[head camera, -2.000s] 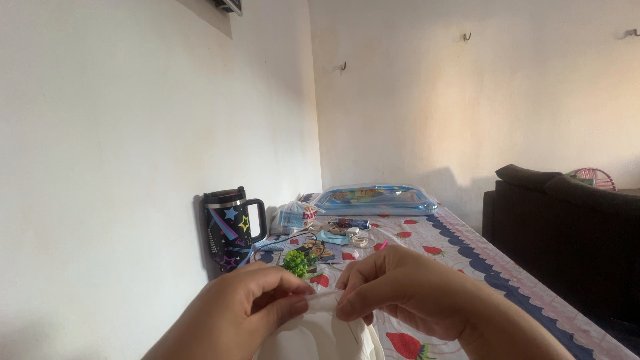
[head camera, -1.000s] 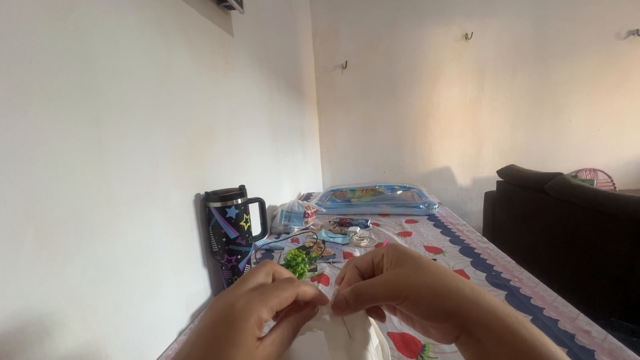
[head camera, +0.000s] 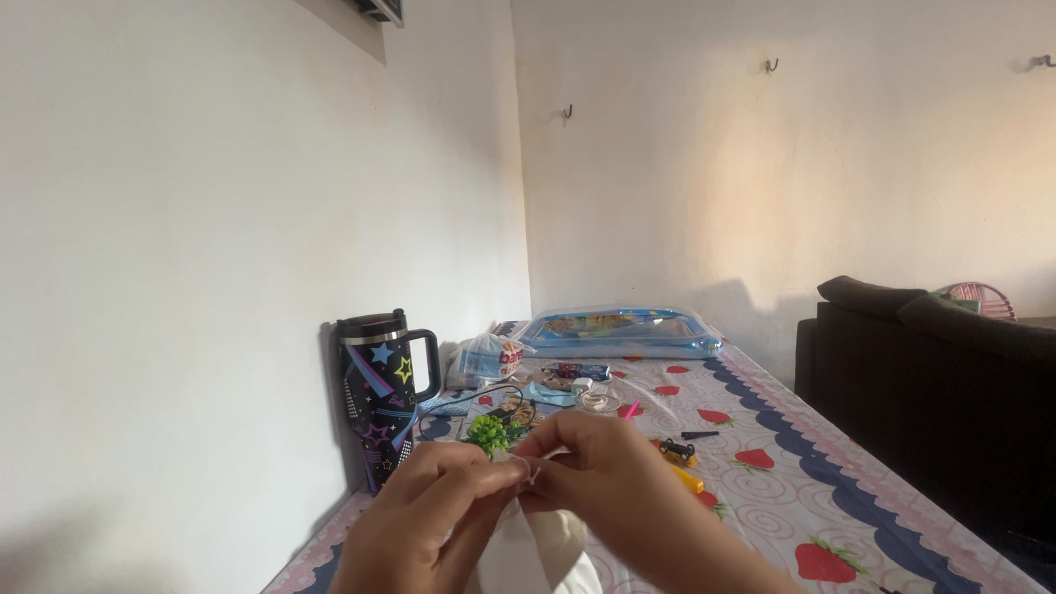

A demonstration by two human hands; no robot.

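Low in the head view, my left hand point(head camera: 441, 503) and my right hand point(head camera: 590, 470) meet at their fingertips. Between them they pinch a thin white string point(head camera: 532, 473), which shows a small loop or knot. White material point(head camera: 540, 553), perhaps cloth or a bag, hangs beneath the fingers, partly hidden by both hands. Just behind the fingertips is a bright green artificial plant point(head camera: 490, 433). A black tumbler point(head camera: 378, 404) with coloured stars and a handle stands upright left of the plant, beside the wall.
On the strawberry-patterned tablecloth point(head camera: 763, 495) lie a white charger point(head camera: 582, 386) with cable, a blue cloth point(head camera: 549, 394), a small toy car point(head camera: 678, 450), a yellow object point(head camera: 686, 479) and a black hair clip point(head camera: 700, 434). Farther back are a plastic bag point(head camera: 487, 360) and a blue inflatable point(head camera: 619, 332). A dark sofa point(head camera: 924, 412) stands right.
Both hands stay close together while the fingers shift their pinch. A thin string with a loop now shows between the fingertips, and the white material hangs lower.
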